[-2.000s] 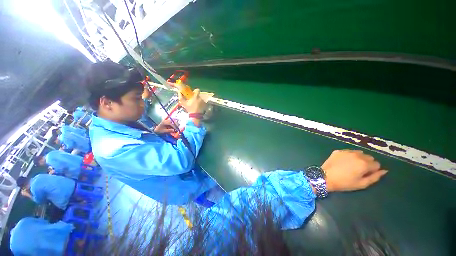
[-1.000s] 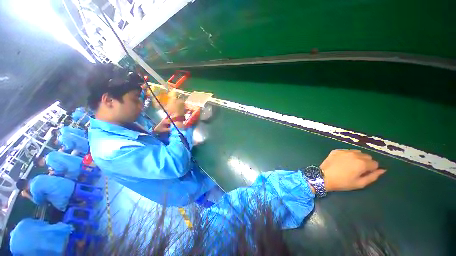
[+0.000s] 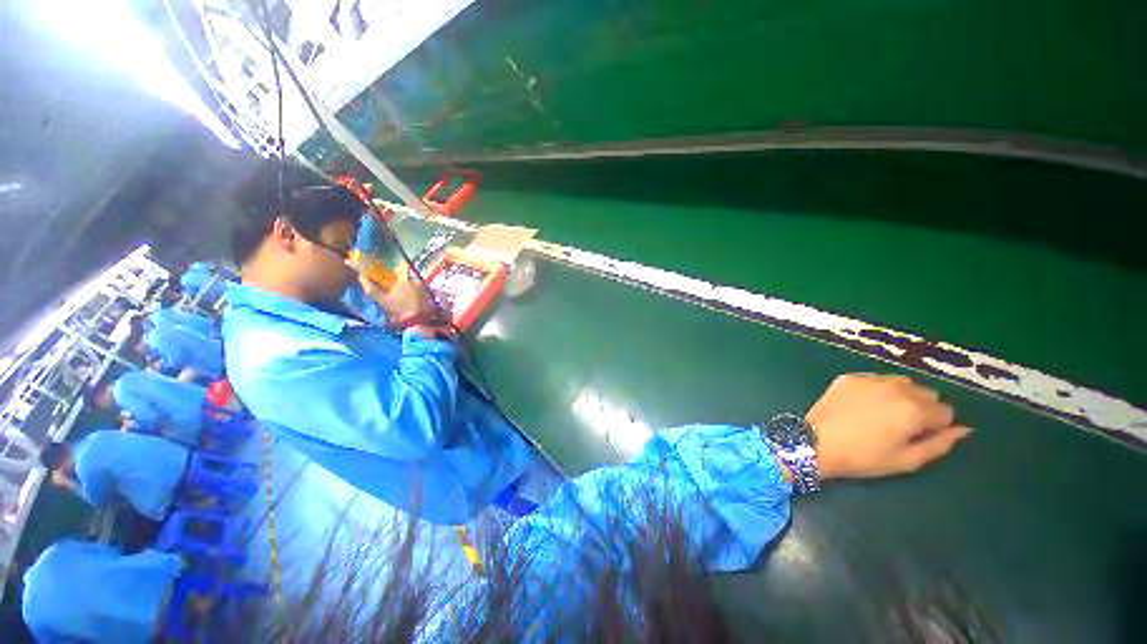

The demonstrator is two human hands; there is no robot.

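Note:
My left hand (image 3: pixel 883 428) rests on the glossy green bench (image 3: pixel 704 365), back of the hand up, with the fingers loosely curled together. I see nothing in it, though the palm side is hidden. A metal watch (image 3: pixel 792 453) is on its wrist, below a blue sleeve (image 3: pixel 692 497). My right hand is out of the picture.
A chipped white rail (image 3: pixel 780 321) divides the bench from the green conveyor belt (image 3: pixel 755 227). A neighbouring worker (image 3: pixel 333 365) bends over a red-framed tablet (image 3: pixel 465 292). Another red frame (image 3: pixel 450 191) is on the belt. Seated workers and blue crates (image 3: pixel 220 484) are at left.
The neighbouring worker's hand has drawn back towards their face with the yellow-orange tool, uncovering the red-framed tablet. My left hand has stayed nearly still.

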